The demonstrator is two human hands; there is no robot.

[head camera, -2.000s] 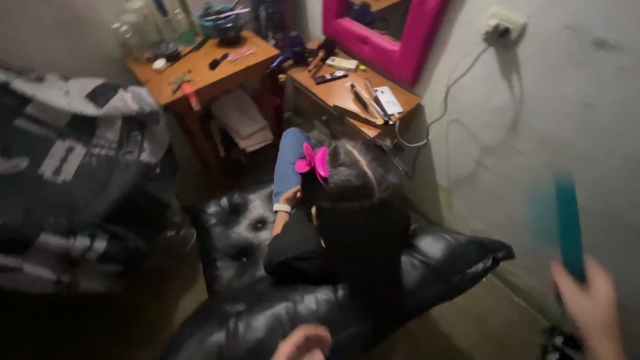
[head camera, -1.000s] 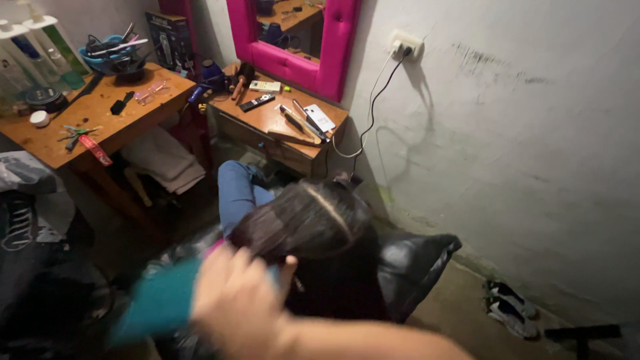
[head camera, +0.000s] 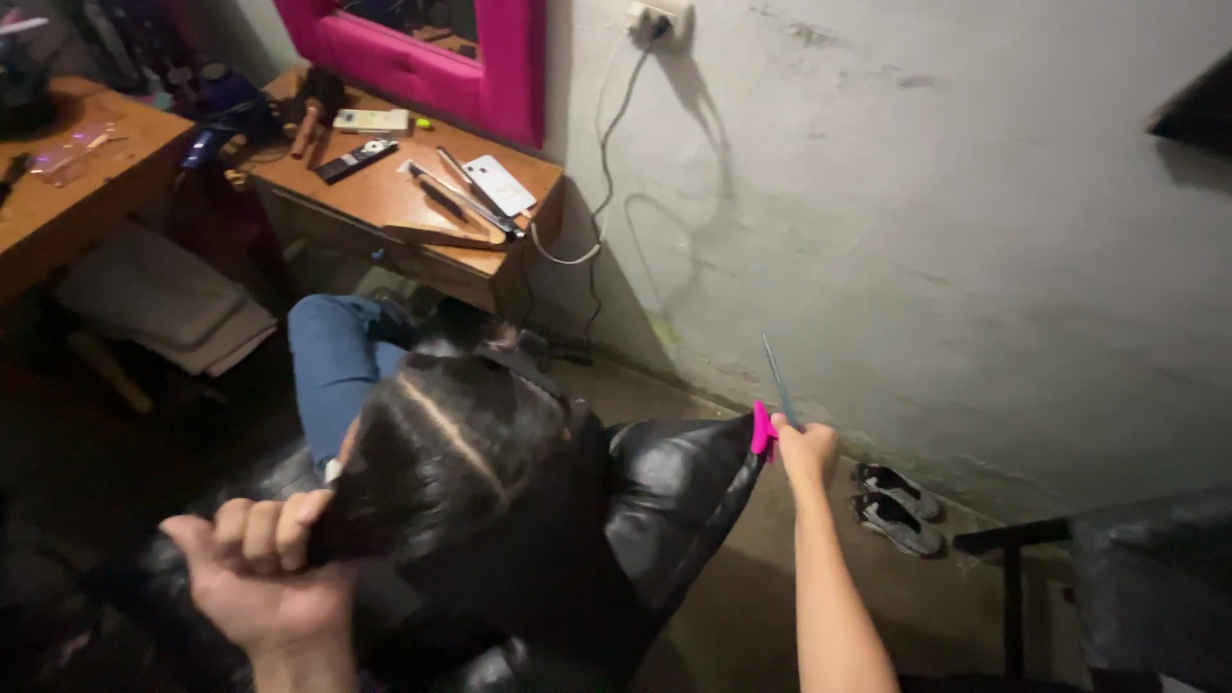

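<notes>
A person in blue jeans [head camera: 332, 371] sits on a black tufted cushion [head camera: 664, 491], seen from above and behind. Their dark hair [head camera: 423, 462] has a pale parting line across the crown. My left hand [head camera: 274, 563] is closed around a section of hair at the left side of the head. Off to the right, away from the head, my right hand [head camera: 807, 450] holds a pink hair clip [head camera: 762, 431] and a thin teal comb [head camera: 778, 380], seen nearly edge-on. The cushion's corner lies just behind the clip.
A wooden table [head camera: 337, 207] bears a phone [head camera: 500, 185], a remote control [head camera: 357, 161], a hairbrush [head camera: 310, 111] and flat tools. Above it leans a pink-framed mirror [head camera: 433, 77]. A cable [head camera: 604, 154] hangs from a wall outlet [head camera: 659, 17]. Shoes [head camera: 895, 510] lie by the wall.
The pink clip, on the person's hair two seconds ago, is now in my right hand. That hand has moved from the head out to the right. My left hand now grips hair.
</notes>
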